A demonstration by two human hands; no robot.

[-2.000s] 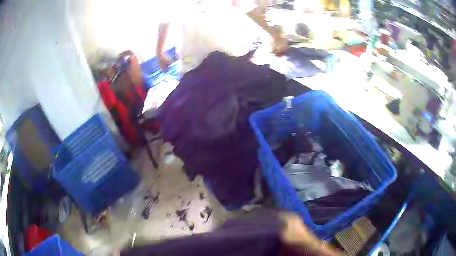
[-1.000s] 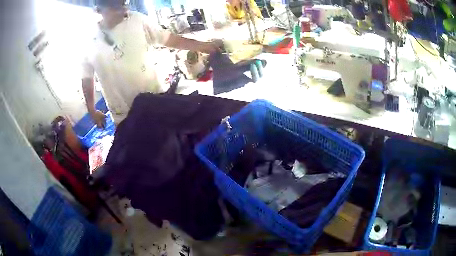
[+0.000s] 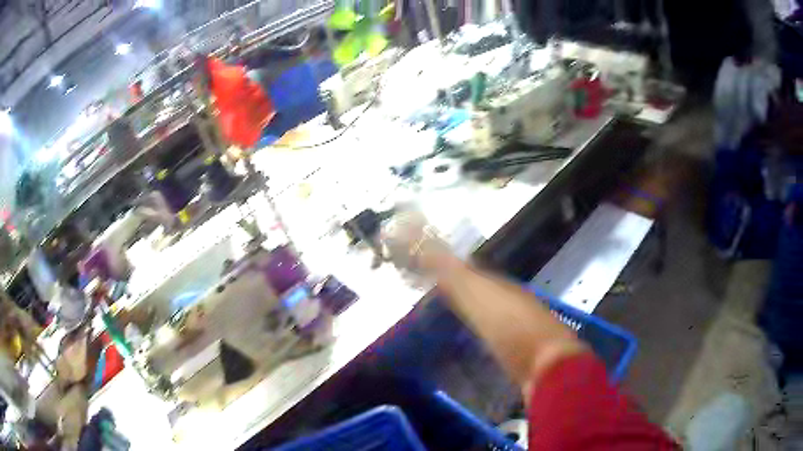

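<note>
My right arm, in a red sleeve, reaches from the bottom right over the white machine table [image 3: 330, 374]. My right hand [image 3: 412, 240] is blurred and washed out by glare at the table's front part. A small dark object [image 3: 365, 227] lies at or just beyond its fingers; I cannot tell whether the hand holds it. My left hand is out of the picture. A sewing machine [image 3: 198, 313] with a purple end and a dark triangular patch stands left of the hand.
Blue crates [image 3: 361, 432] show at the bottom edge, and another rim [image 3: 607, 339] shows behind my arm. A white bench-like board [image 3: 599, 255] is at right. A second machine [image 3: 524, 110], black scissors-like handles [image 3: 528, 158] and a red bag [image 3: 238, 104] are farther back.
The view has swung right, away from the dark cloth heap and the other person. My right arm now reaches over the table; one second ago no hand of mine showed.
</note>
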